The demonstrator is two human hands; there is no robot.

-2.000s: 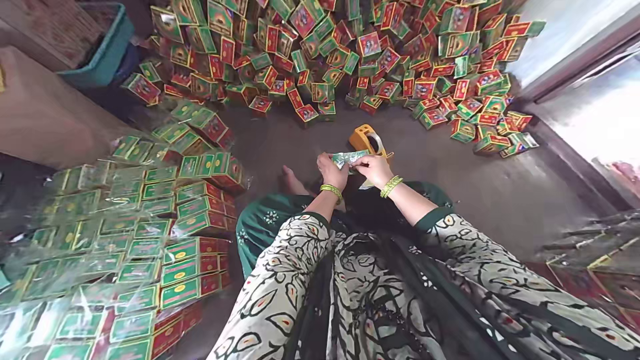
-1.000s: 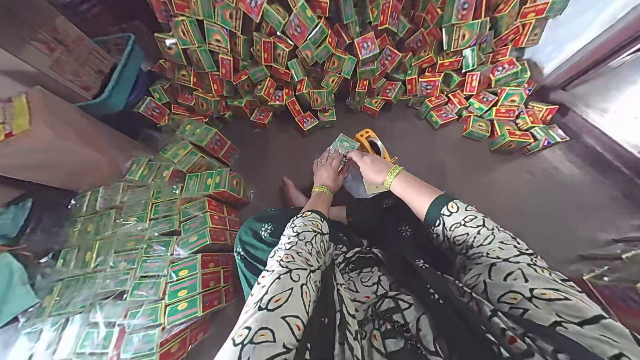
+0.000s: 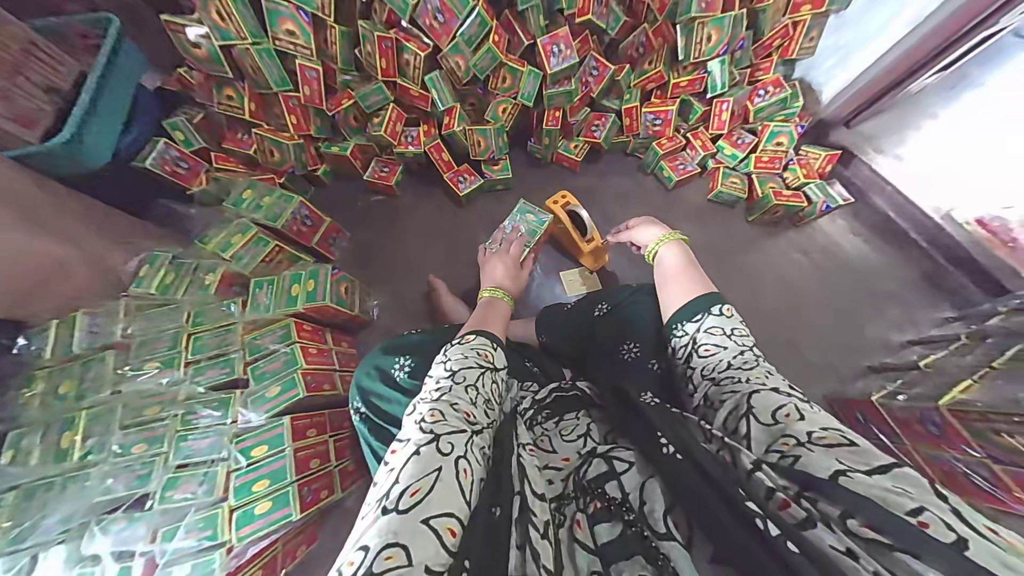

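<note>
My left hand (image 3: 506, 260) rests on a small green printed carton (image 3: 526, 224) wrapped in clear plastic, its fingers spread over the near part. Just right of the carton stands a yellow tape dispenser (image 3: 578, 230) with a roll of tape in it. My right hand (image 3: 636, 234) is at the dispenser's right side, thumb and fingertips pinched together near its front end; whether a piece of tape is between them is too small to tell. On the floor below the dispenser lies a small pale yellow square (image 3: 580, 281).
A large heap of red and green cartons (image 3: 496, 142) spreads across the floor ahead. Rows of plastic-wrapped cartons (image 3: 264, 512) are stacked at my left. A teal plastic tub (image 3: 96, 104) stands at the upper left. More red packs (image 3: 928, 448) lie at the lower right.
My right hand has moved away from the carton and my left hand, rightward to the tape dispenser. My left hand remains at the carton.
</note>
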